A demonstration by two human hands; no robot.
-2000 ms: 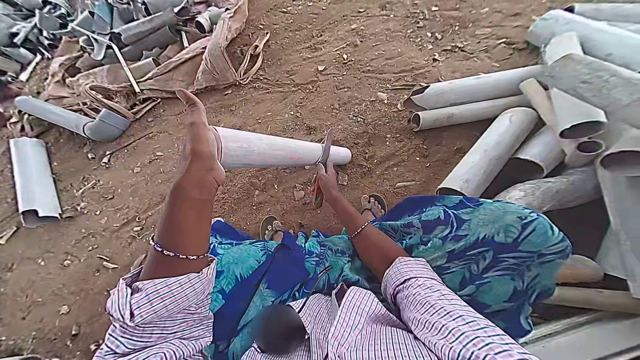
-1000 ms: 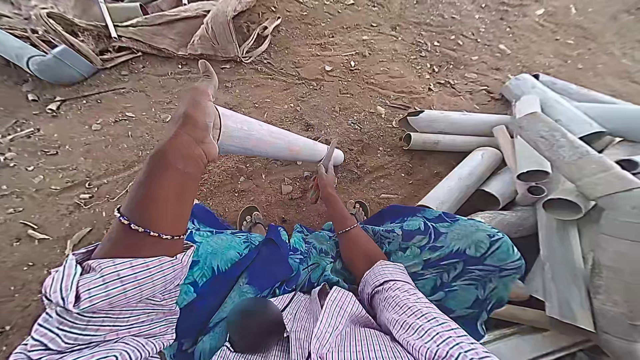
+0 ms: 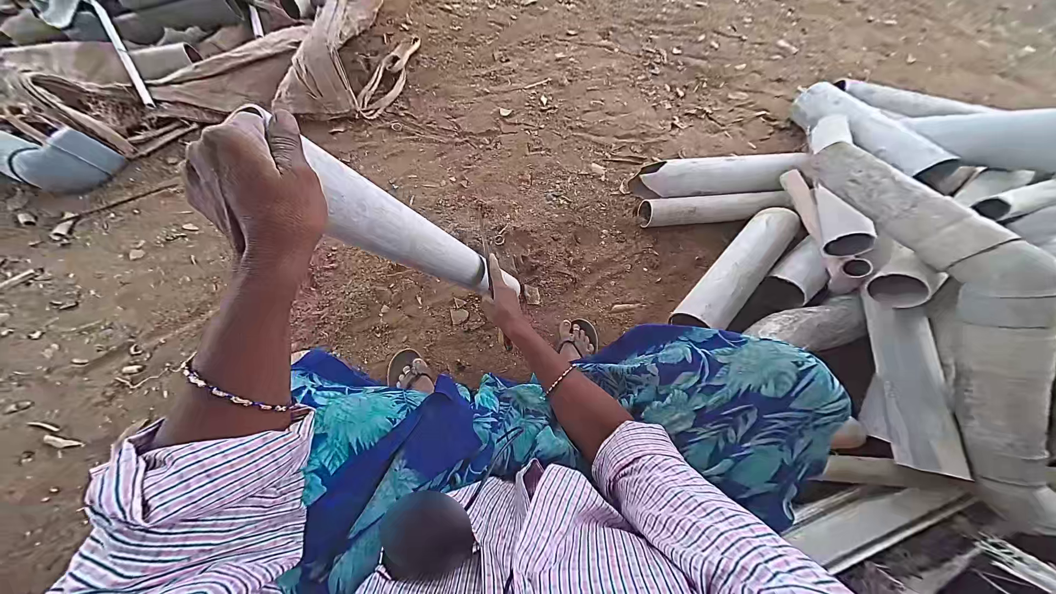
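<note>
A whitish plastic pipe [image 3: 388, 216] slants from upper left down to the right, close to the ground at its far end. My left hand [image 3: 260, 177] grips its upper, open end, thumb on top and fingers wrapped round the far side. Near the lower end is my right hand [image 3: 502, 301], closed on a thin-bladed hand tool [image 3: 487, 256] whose blade lies across the pipe. A dark line shows on the pipe beside the blade. The tool's handle is mostly hidden by the fingers, so its exact kind cannot be told.
On the right lies a heap of grey pipes [image 3: 742, 264], with a long jointed pipe [image 3: 1002, 363] on top. Sacking [image 3: 322, 74] and scrap pipes lie at the upper left, near a grey pipe elbow [image 3: 78, 161]. My sandalled feet [image 3: 580, 337] rest on bare soil.
My left hand, spread against the pipe's end before, has closed round it. The pipe slants more steeply now. My right hand has stayed near the lower end with the tool.
</note>
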